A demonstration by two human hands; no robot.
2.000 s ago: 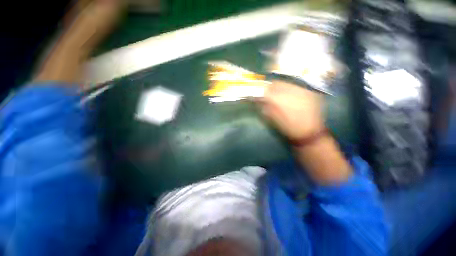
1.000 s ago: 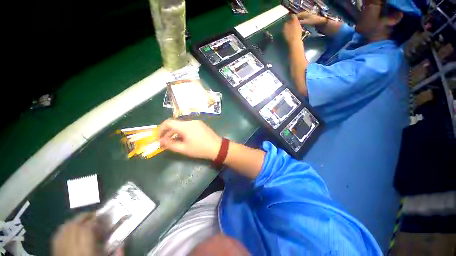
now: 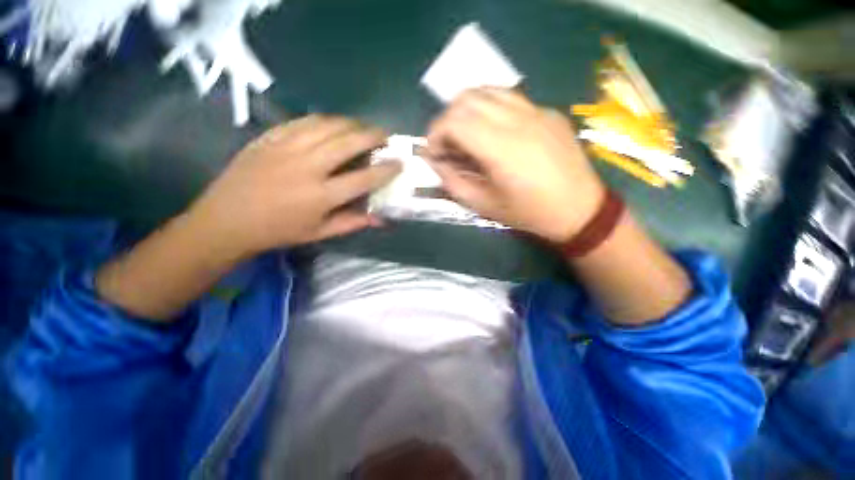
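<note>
A silvery-white phone body [image 3: 405,192] lies on the dark green mat in front of me, partly covered by both hands. My left hand [image 3: 305,178] is at its left end, with the fingertips on or just above it. My right hand [image 3: 514,159] is over its right part with the fingers bent. Blur hides whether either hand pinches a small part. A white sticker sheet [image 3: 472,66] lies just beyond my right hand. A loose pile of orange-yellow flex cables [image 3: 630,122] lies to the right.
White backing strips [image 3: 220,61] are heaped at the upper left. A shiny clear bag [image 3: 755,131] lies right of the cables. A black tray of phones [image 3: 797,281] stands at the far right, beside another person's blue sleeve [image 3: 816,422]. A pale strip [image 3: 698,33] edges the bench.
The view has swung back to the left. My right hand has left the cable pile and moved over the phone body. My left hand is now fully in view at the phone's left end.
</note>
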